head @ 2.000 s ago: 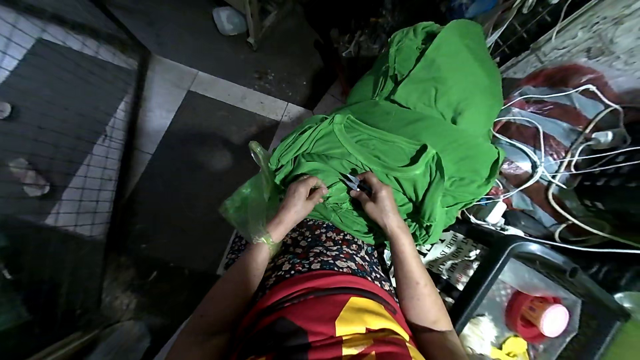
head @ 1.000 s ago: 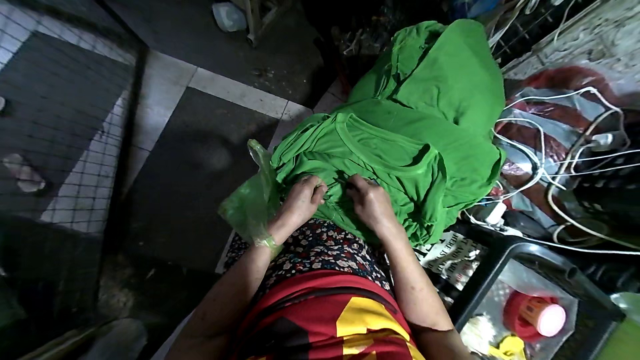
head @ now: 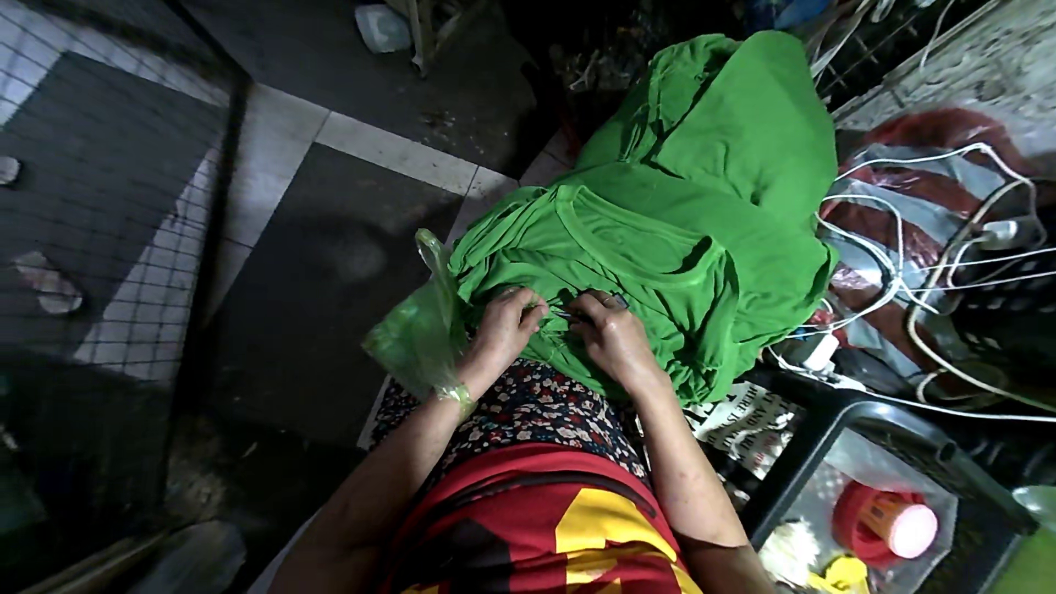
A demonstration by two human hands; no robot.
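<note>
A green fabric shirt with a round neckline is spread in folds over my lap and beyond it. My left hand pinches a bit of the green fabric near its lower edge. Close beside it, my right hand is curled round a small metal tool, whose tip points toward the left fingertips; a small pair of thread snips was plain in that hand earlier. A translucent green plastic bag hangs from my left wrist.
At the lower right stands a black plastic tray holding a red container and yellow pieces. White cables tangle over a striped plastic bag. A wire mesh panel stands at the left.
Two seconds ago the snips showed plainly above my right fingers; now that hand covers most of the tool. Both hands have stayed close together at the fabric's lower part.
</note>
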